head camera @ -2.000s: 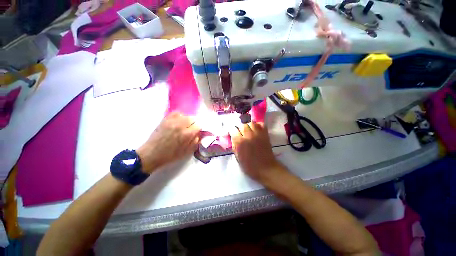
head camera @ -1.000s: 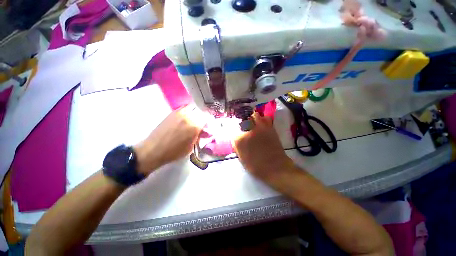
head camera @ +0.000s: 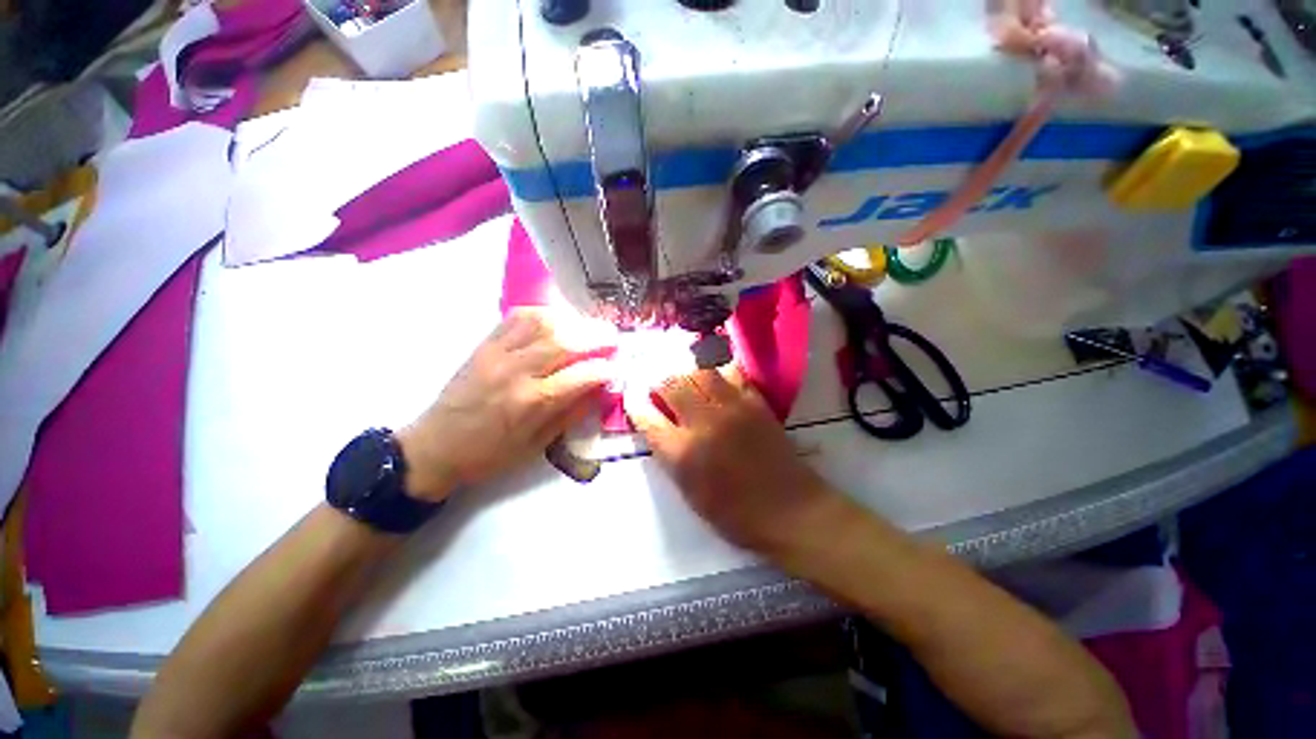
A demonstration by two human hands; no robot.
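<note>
A magenta fabric piece (head camera: 777, 344) lies under the head of the white sewing machine (head camera: 852, 87), with parts showing behind the needle area and to its right. My left hand (head camera: 505, 401), with a dark watch on the wrist, has its fingertips on the fabric just left of the needle. My right hand (head camera: 729, 440) presses on the fabric in front of and right of the needle, fingers bent. Lamp glare hides the presser foot, the needle and the fingertips' exact contact.
Black-handled scissors (head camera: 898, 378) lie right of the needle, with yellow and green loops (head camera: 918, 260) behind. Magenta panels (head camera: 116, 448) and pale pieces (head camera: 123, 274) lie left. A white box (head camera: 378, 32) stands at the back. A purple pen-like tool (head camera: 1172, 373) lies right.
More magenta fabric shows right of the needle, and the piece behind left has shifted and folded. My hands have moved closer together at the needle. The view has shifted slightly.
</note>
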